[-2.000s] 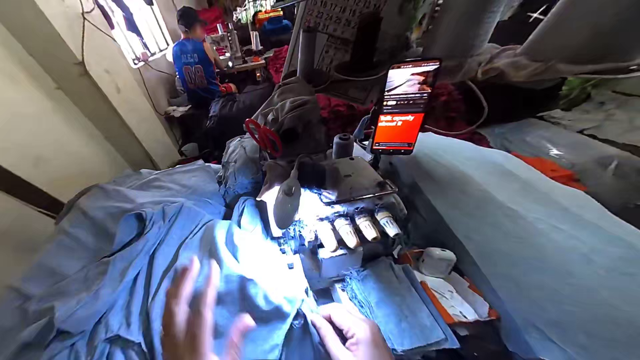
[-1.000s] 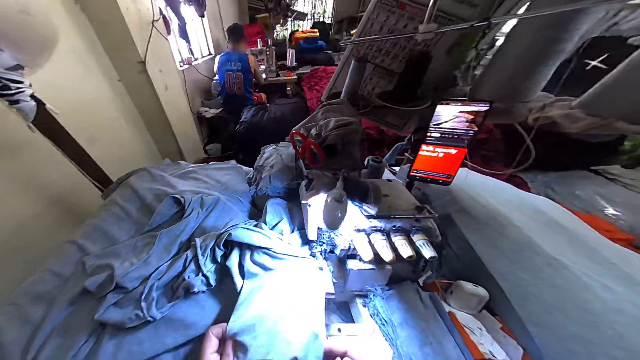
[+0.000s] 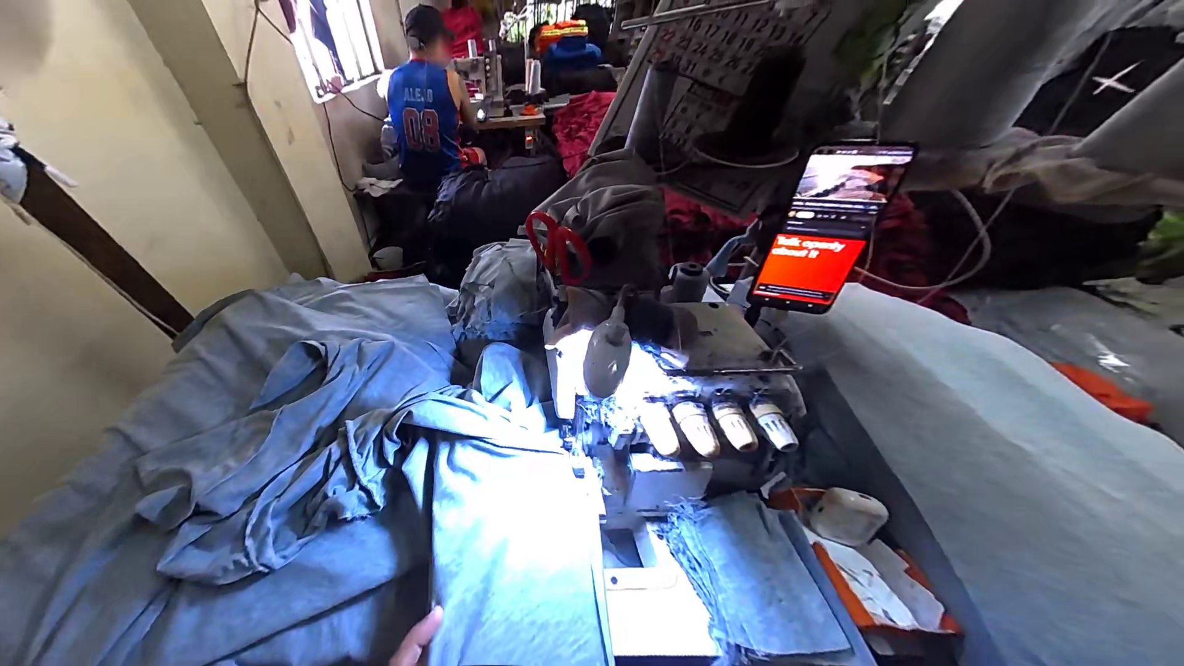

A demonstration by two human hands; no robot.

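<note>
A lit overlock sewing machine (image 3: pixel 684 398) with a row of several tension dials stands at centre. Blue-grey fabric (image 3: pixel 513 546) lies flat at its left side, one edge by the needle area. At the bottom edge, part of my left hand (image 3: pixel 419 638) shows against the fabric's left edge; most of it is cut off, so its grip is unclear. My right hand is out of view. A stack of cut fabric pieces (image 3: pixel 763 578) rests right of the machine's bed. Red-handled scissors (image 3: pixel 558 248) stand behind the machine head.
More crumpled fabric (image 3: pixel 305 444) covers the left side. A phone (image 3: pixel 832 227) is mounted at right. An orange-edged box (image 3: pixel 888 592) holds a white case (image 3: pixel 848 515). Pale cloth (image 3: pixel 999 462) spreads along the right. A person (image 3: pixel 425 111) sits at another machine in the back.
My right hand, on the fabric's lower edge before, has left the view. My left hand has moved from over the fabric to its left edge, low in the view. The fabric now lies straighter.
</note>
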